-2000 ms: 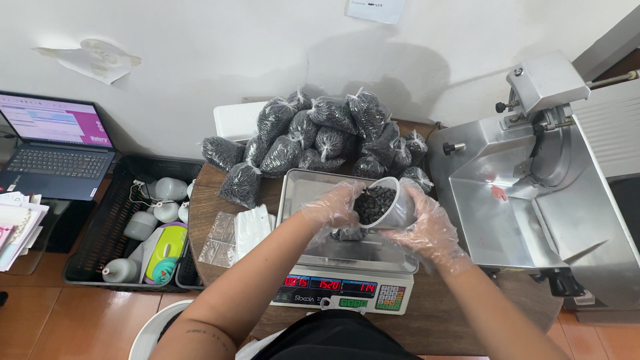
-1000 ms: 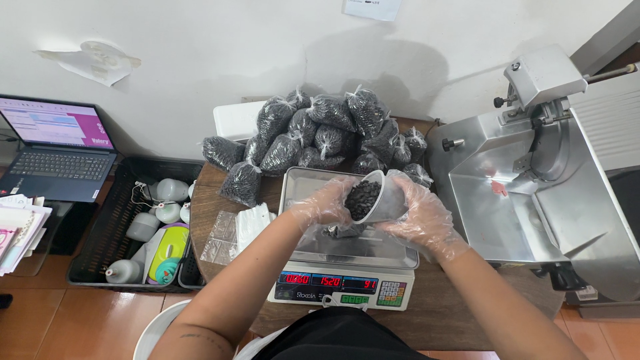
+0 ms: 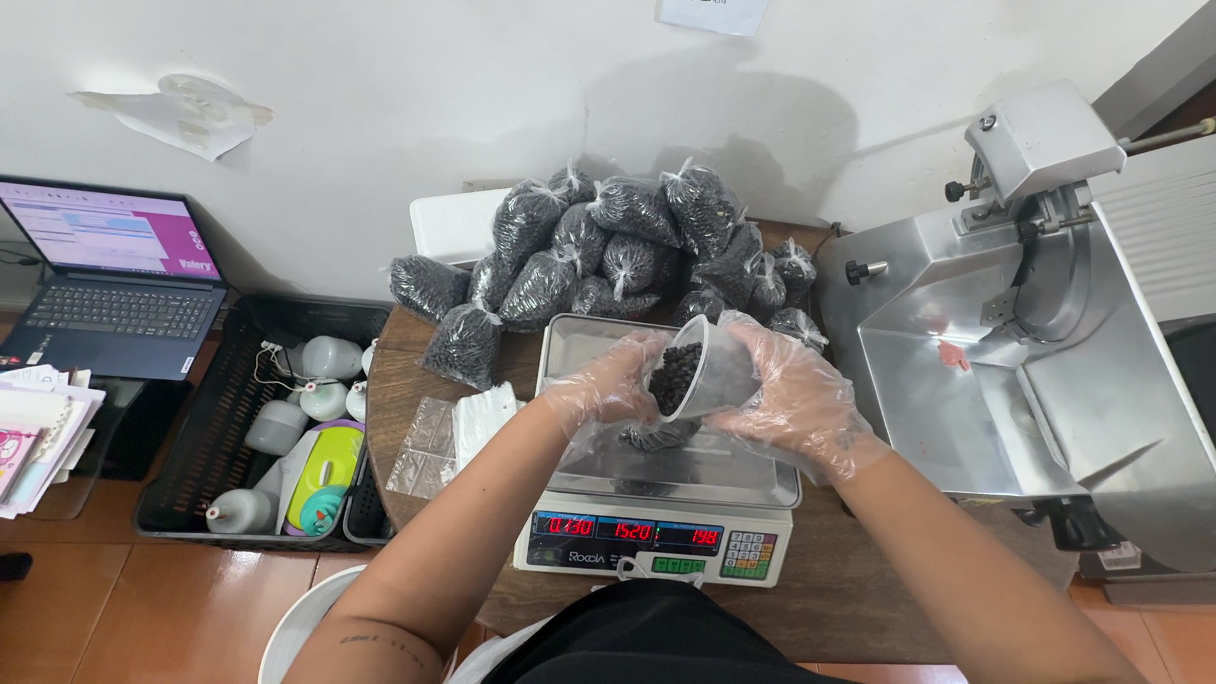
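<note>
My right hand (image 3: 793,399), in a clear plastic glove, grips a translucent plastic cup (image 3: 712,372) tilted to the left, with small black pellets or beans (image 3: 676,377) at its mouth. My left hand (image 3: 616,380), gloved too, is at the cup's mouth over a clear bag (image 3: 657,437) that hangs down to the scale's tray; its exact grip on the bag is hard to see. Dark contents show in the bag's lower part. Beneath both hands is a digital scale (image 3: 651,541) with a metal tray (image 3: 584,332) and a lit red display.
Knotted bags of black pellets (image 3: 546,290) are piled behind the scale, before a white container (image 3: 456,228). Flat plastic bags (image 3: 484,423) lie at its left. A metal slicing machine (image 3: 959,380) stands right. A black crate (image 3: 185,446) with bottles and a laptop (image 3: 119,309) are left.
The cup has stayed tilted in my right hand, with fewer dark pellets visible in it than two seconds ago. The scale's displayed figures have changed.
</note>
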